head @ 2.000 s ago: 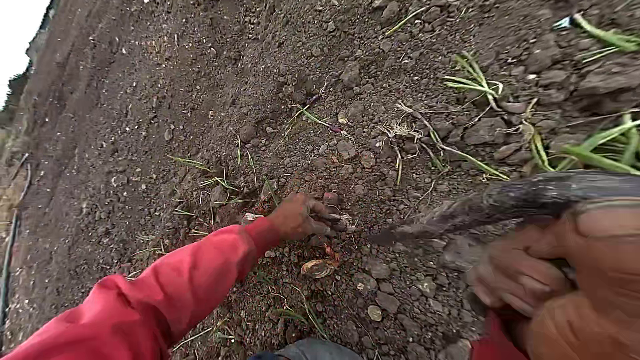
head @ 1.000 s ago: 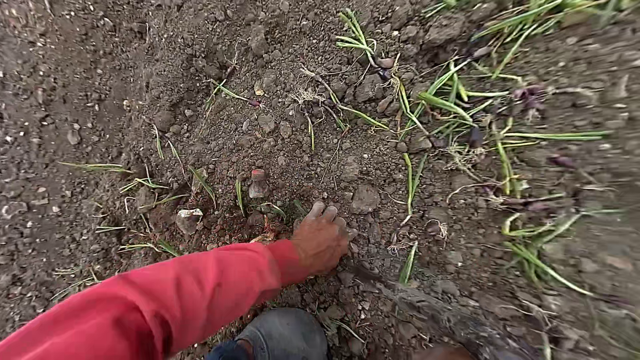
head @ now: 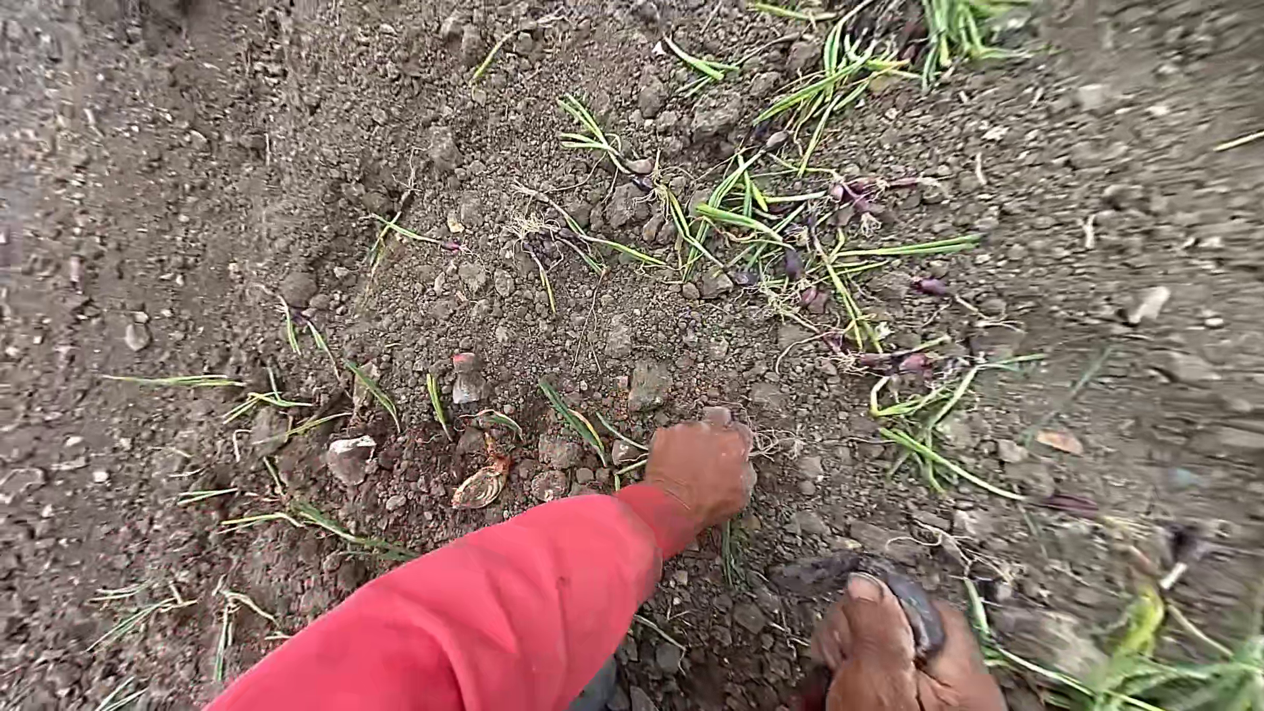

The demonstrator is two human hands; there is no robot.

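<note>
My left hand (head: 699, 464), in a red sleeve, is closed low over the soil, palm down. Pale roots (head: 780, 441) stick out past its fingers, and thin green leaves touch its other side; the bulb is hidden. At the lower right my right hand (head: 894, 647) grips a dark curved tool (head: 918, 617), its tip close to the ground. To the left of my left hand, short green shoots (head: 575, 420) stand in the soil. Beyond it lies a loose heap of onion seedlings (head: 839, 272) with purple bulbs and green leaves.
Around the shoots lie a pale stone (head: 351, 458), a grey stone with a red top (head: 467, 380) and a brown, curled, dried piece (head: 481, 486). More green leaves (head: 1165, 681) are at the lower right corner. Cloddy soil surrounds everything.
The view has shifted, with more of the seedling heap showing than two seconds ago. My right hand, hardly visible one second ago, shows again with the tool. Roots now show beside my left hand.
</note>
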